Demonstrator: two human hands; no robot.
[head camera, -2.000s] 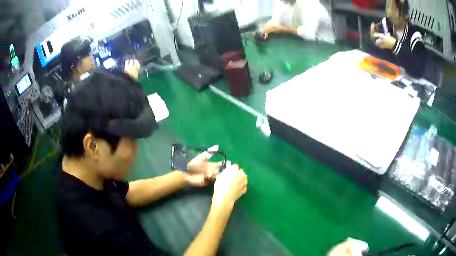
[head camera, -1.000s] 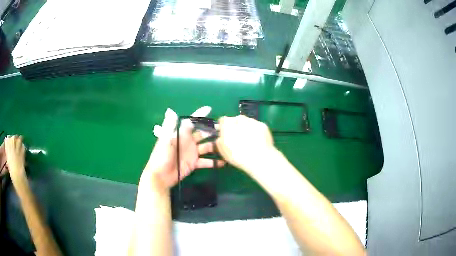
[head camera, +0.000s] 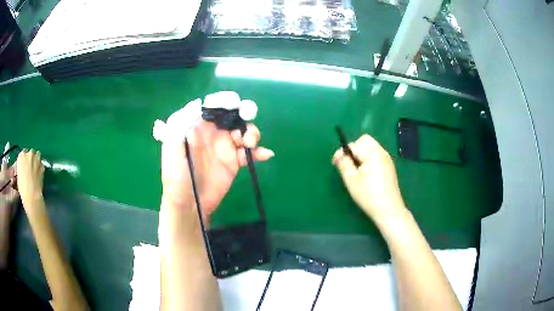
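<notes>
A black phone middle frame (head camera: 237, 244) is held in my left hand (head camera: 212, 161), its solid panel towards me and its far end at my fingertips. White coverings show at the left fingertips. My right hand (head camera: 372, 176) is to the right, apart from the frame, and holds a slim black hand tool (head camera: 347, 144) pointing up and left. Another frame (head camera: 302, 261) lies partly on the white cloth (head camera: 358, 290), cut off by the bottom edge. A further frame (head camera: 410, 141) lies on the green bench at the right.
Stacked black trays with a white top sheet (head camera: 121, 30) stand at the far left. Shiny clear trays or bags (head camera: 279, 18) lie at the far edge. Grey machine housing (head camera: 516, 231) is on the right. Another person's hands and forearms (head camera: 36, 188) are at the left.
My right hand has moved right, away from the held frame. A frame now lies at the white cloth, and one of the two frames on the bench is gone from its place.
</notes>
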